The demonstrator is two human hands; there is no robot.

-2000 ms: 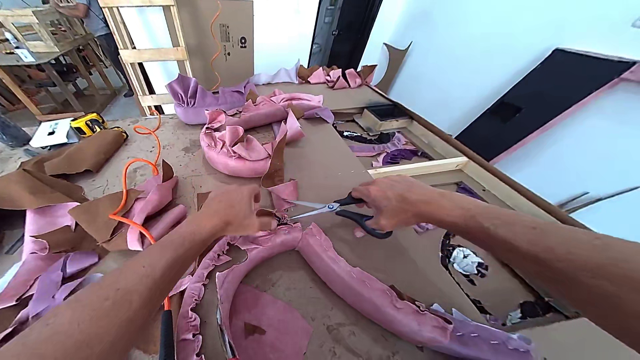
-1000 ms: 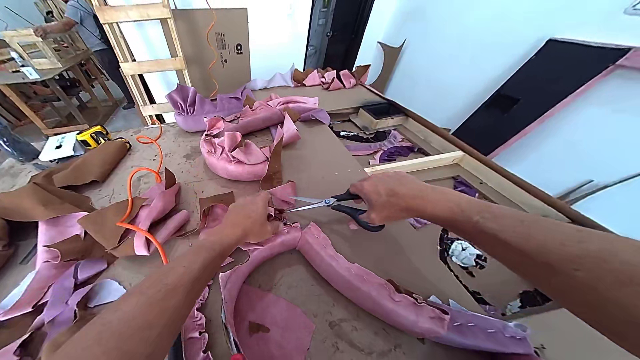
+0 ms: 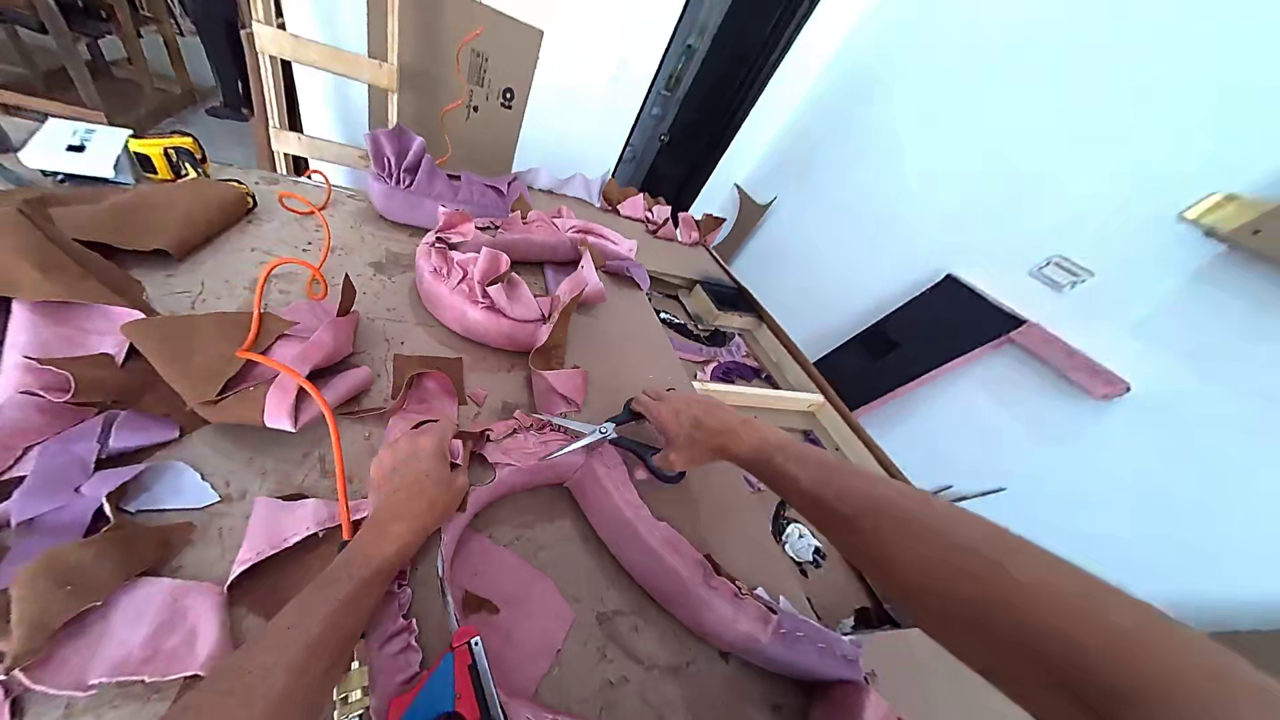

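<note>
Black-handled scissors [image 3: 605, 432] are in my right hand [image 3: 690, 428], their blades parted over gathered pink leather at the top of a curved, pink-covered piece [image 3: 530, 475]. My left hand [image 3: 415, 480] grips a folded flap of pink leather [image 3: 425, 400] just left of the blades; its fingertips are partly hidden. A second padded pink strip [image 3: 660, 550] runs down to the right and ends in a stapled purple section [image 3: 815, 645]. Behind the scissors lies a padded pink ring-shaped piece [image 3: 480, 320] with ruffled edges.
An orange coiled air hose [image 3: 335, 430] crosses the table on the left, among brown, pink and purple leather scraps [image 3: 190, 350]. A red and blue tool [image 3: 455, 680] lies near my left forearm. A yellow tape measure [image 3: 168, 155] sits at the back left. Wooden framing [image 3: 760, 396] borders the right side.
My left hand has moved left, away from the scissors, drawing a pink flap with it. The scissor blades now stand wider apart. The view has shifted to the right.
</note>
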